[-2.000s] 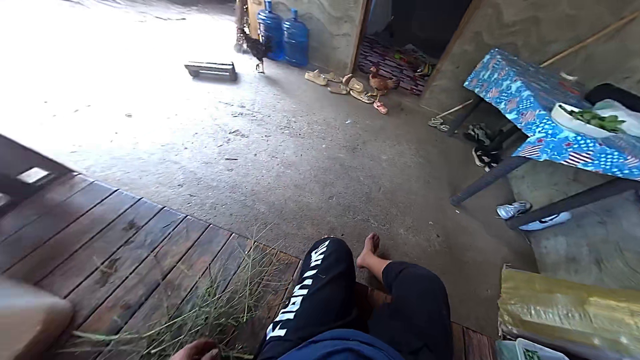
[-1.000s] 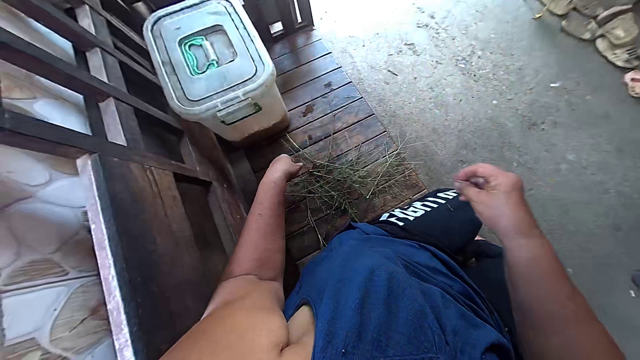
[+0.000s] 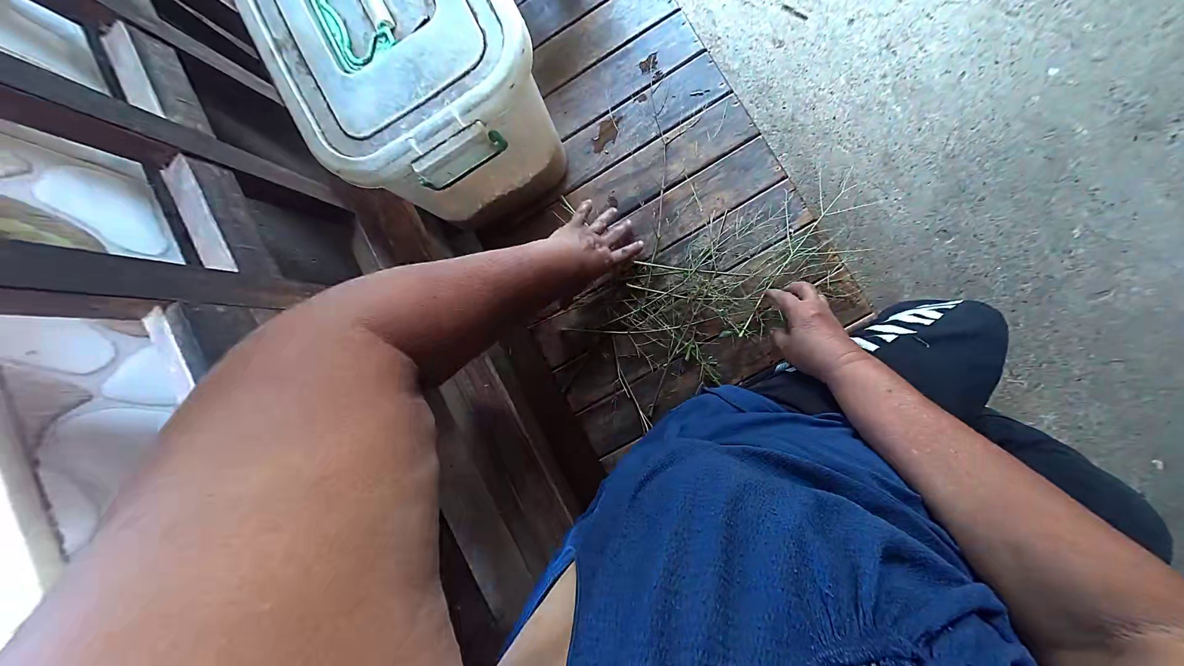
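Observation:
Thin green and dry plant stems [image 3: 694, 296] lie in a loose, tangled heap on the dark wooden slats beside my lap. At the heap's upper left edge, my left hand [image 3: 599, 239] is spread with its fingers apart and nothing held in it. My right hand [image 3: 807, 324] is at the heap's right side, fingers partly curled, its fingertips at the stems. Whether any stem lies between those fingers cannot be told.
A lidded plastic storage box [image 3: 518, 139] with green latches stands on the slats [image 3: 647, 129] beyond my left hand. A dark wooden railing [image 3: 268, 208] runs along the left. Concrete floor [image 3: 999, 166] lies beyond the slats' right edge.
My left hand has opened, its fingers now spread. My right hand has come down from above my leg to the stems. The view has swung far to the left since the earliest frame.

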